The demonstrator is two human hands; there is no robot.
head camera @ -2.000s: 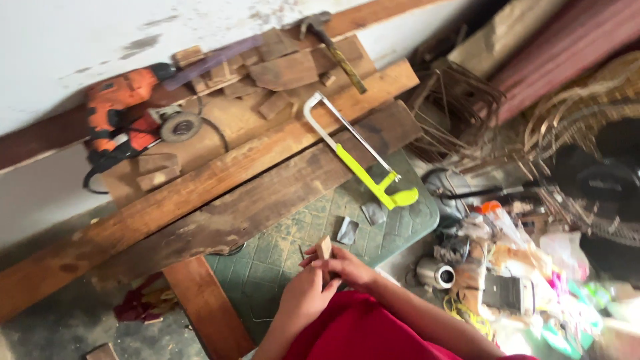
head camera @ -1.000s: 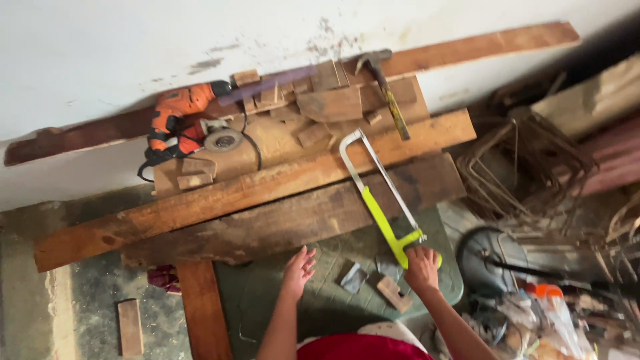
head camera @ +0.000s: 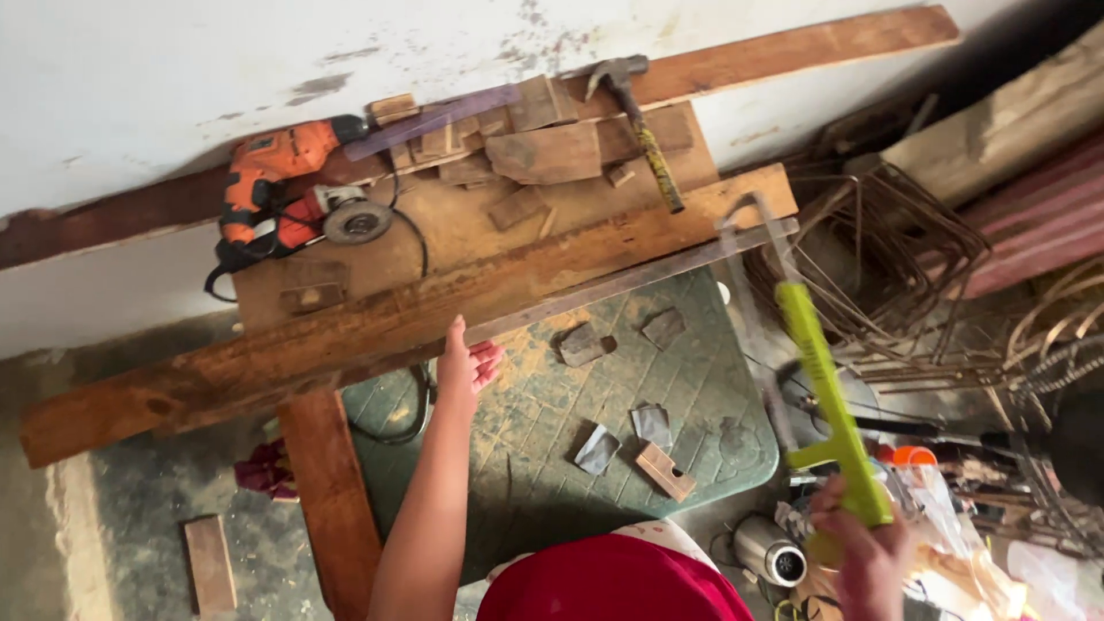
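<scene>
My right hand (head camera: 862, 530) grips the yellow-green handle of a hacksaw (head camera: 824, 379), whose metal frame is blurred and points up and away at the right. My left hand (head camera: 470, 358) is at the near edge of a dark wooden plank (head camera: 552, 310) tilted up on its edge, its thumb up and fingers apart. Against that plank lies a longer, lighter wooden board (head camera: 414, 302). On the green table (head camera: 552, 440) rest a small notched wood block (head camera: 665, 472), two grey pieces (head camera: 597, 449) and dark wood offcuts (head camera: 582, 345).
Beyond the boards lie an orange drill (head camera: 280, 164), an angle grinder (head camera: 345, 220), a claw hammer (head camera: 642, 129) and wood scraps (head camera: 543, 155). Bent metal rods (head camera: 871, 250) crowd the right side, above a steel flask (head camera: 768, 548). A reddish board (head camera: 332, 500) extends from the table's left side.
My right hand has lifted the hacksaw off the boards and moved it right. The dark plank, flat before, is now tipped up by my left hand, exposing offcuts. The wood block was in my hands earlier.
</scene>
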